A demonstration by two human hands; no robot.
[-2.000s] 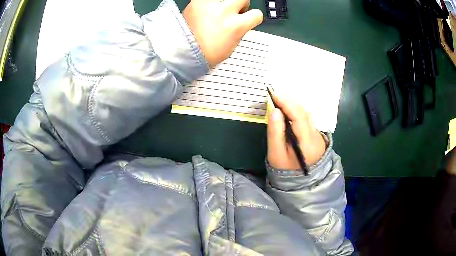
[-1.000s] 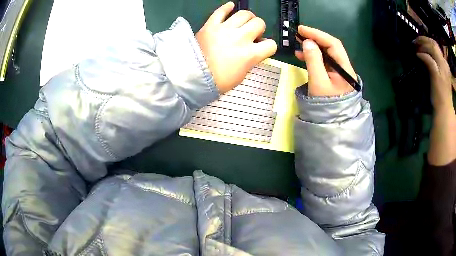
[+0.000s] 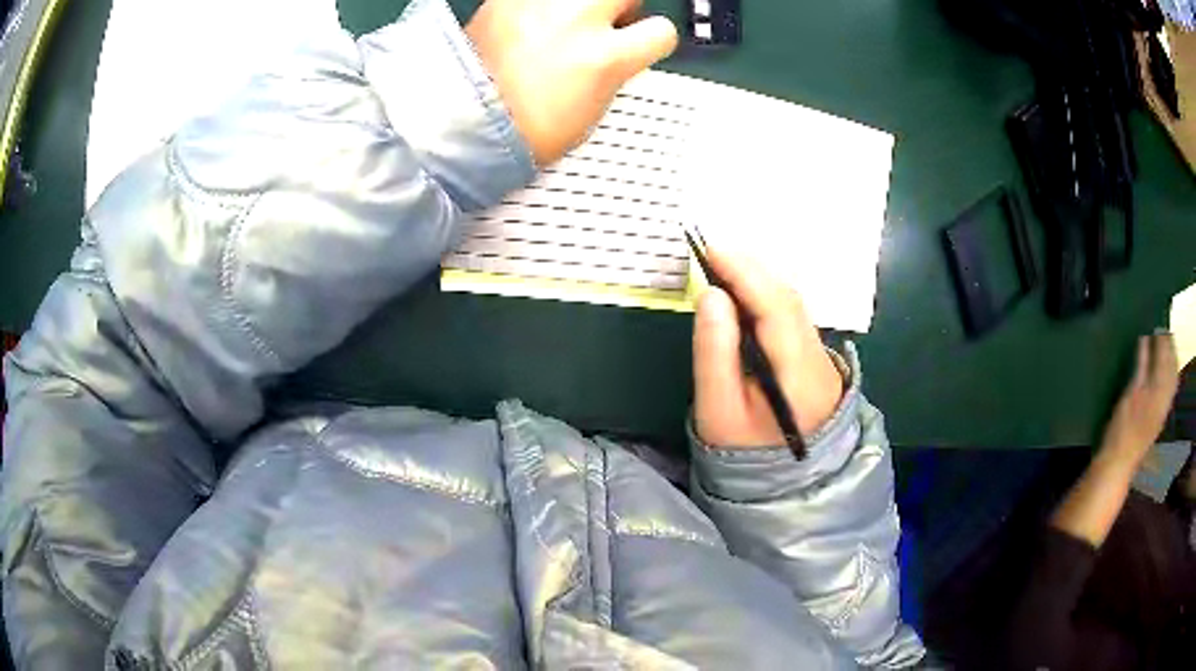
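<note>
The adhesive pad sheet (image 3: 590,210) lies in front of me, with rows of thin dark lines on its left part, a plain white-looking right part and a yellow strip along its near edge. My right hand (image 3: 761,354) holds dark tweezers (image 3: 757,354), their two thin tips apart over the sheet. My left hand (image 3: 564,66) is above the sheet's far left part; the top edge cuts it off, so its grip is hidden. A black plastic housing (image 3: 715,21) with pale squares is partly in view at the top edge, right of my left hand.
A loose black open frame (image 3: 964,269) lies right of the sheet, beside a pile of black housings (image 3: 1076,144). A large white sheet (image 3: 144,92) lies at the left. Another person's hand (image 3: 1148,393) is at the lower right, by a pale piece (image 3: 1184,328).
My right hand has moved with the tweezers from the housing down to the sheet. The other person's hand has moved from the pile to the lower right. The view has shifted.
</note>
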